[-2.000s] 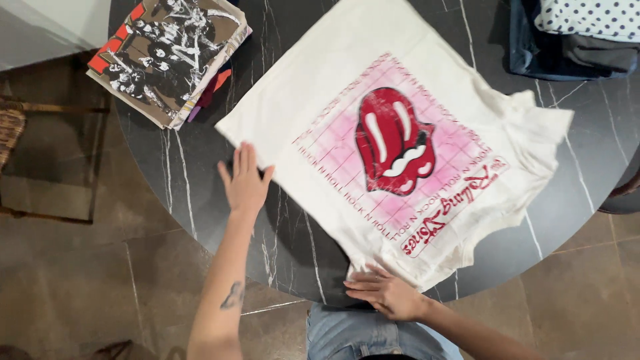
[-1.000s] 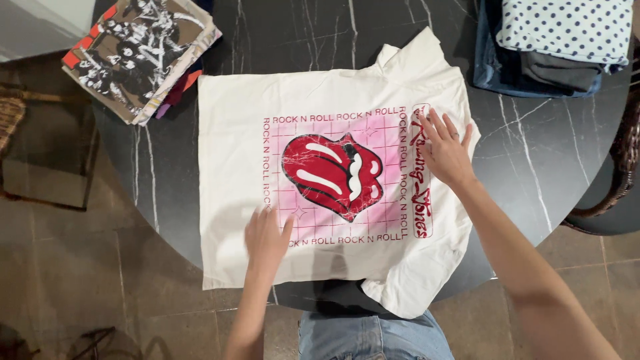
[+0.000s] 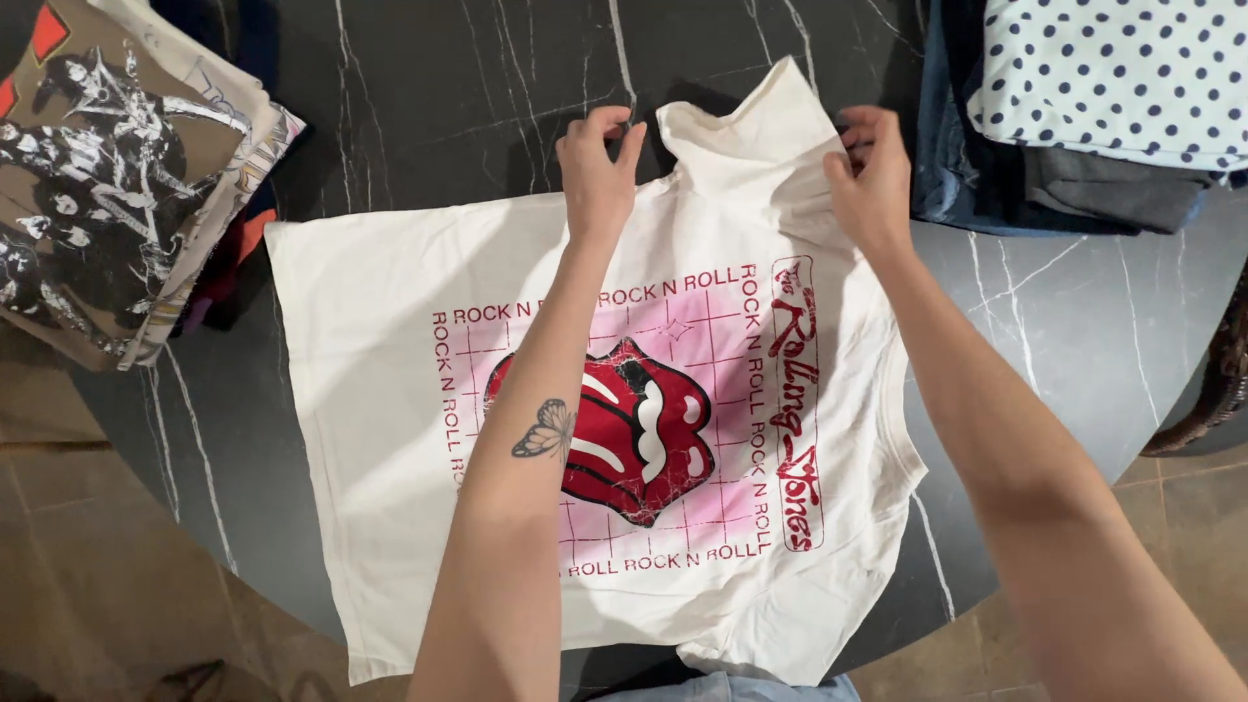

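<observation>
A white T-shirt with a pink and red tongue-and-lips print lies spread sideways on the dark, white-veined table, its hem to the left and its neck opening to the right. My left hand is just left of the upper sleeve, thumb and fingers apart, with nothing seen between them. At the right edge of that sleeve, my right hand has its thumb against the fabric and its fingers curled; whether it pinches the cloth cannot be told. The lower sleeve lies near the table's front edge. My left forearm hides part of the print.
Folded printed shirts are stacked at the upper left, close to the hem. At the upper right stands another pile, with a polka-dot garment over dark grey cloth and denim. The round table curves away at both sides.
The shirt has turned from a slant to lying sideways. Both hands have moved from the shirt's lower part and printed front to its upper sleeve. The view is now closer.
</observation>
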